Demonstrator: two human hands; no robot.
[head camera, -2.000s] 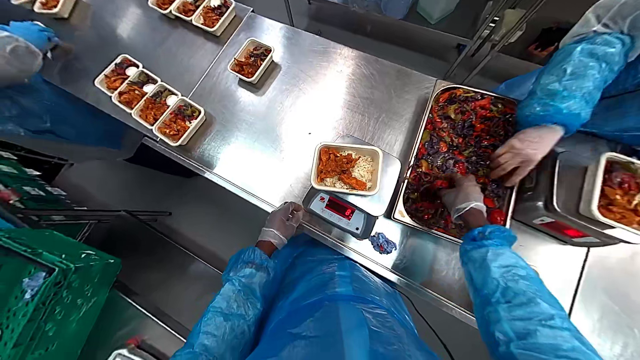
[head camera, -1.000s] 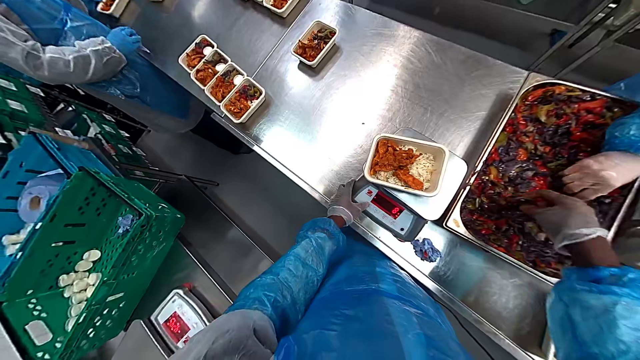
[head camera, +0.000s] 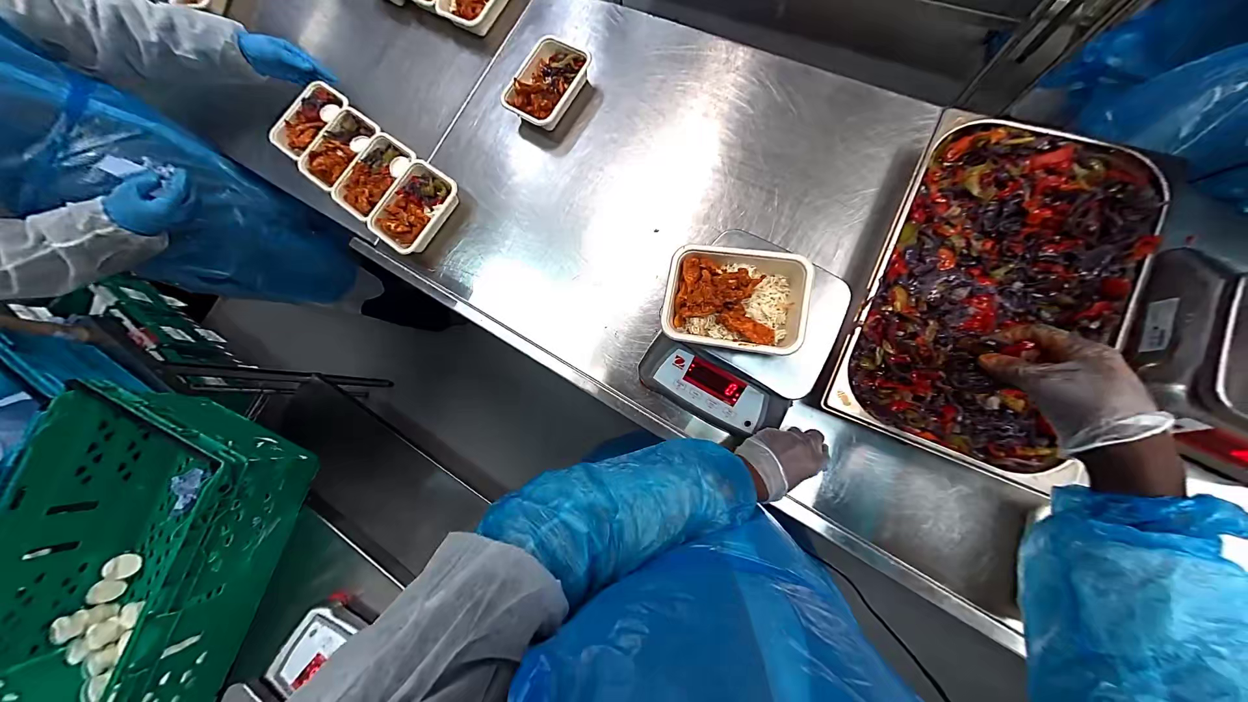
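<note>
My left hand (head camera: 792, 460), in a clear glove, rests at the front edge of the steel table, just right of the digital scale's display (head camera: 717, 380). Its fingers are curled; whether it holds something cannot be told. On the scale plate (head camera: 827, 322) sits a white food tray (head camera: 805, 302) with rice (head camera: 768, 304) and orange-red sauced pieces (head camera: 710, 291). My right hand (head camera: 1068, 380), gloved too, reaches into a deep steel pan (head camera: 871, 322) of cooked vegetables (head camera: 1033, 234), with pieces of vegetable between its thumb and fingers.
A filled tray (head camera: 548, 83) stands farther back, with a row of several filled trays (head camera: 414, 210) to the left. A co-worker's blue-gloved hands (head camera: 283, 57) are at upper left. A green crate (head camera: 263, 487) with pale round pieces is at lower left; a second scale (head camera: 1150, 302) stands at right.
My left hand has moved right, from the scale's left side to beside its right front corner. The crumpled blue scrap seen there before is no longer visible. The co-worker's hand has left the pan.
</note>
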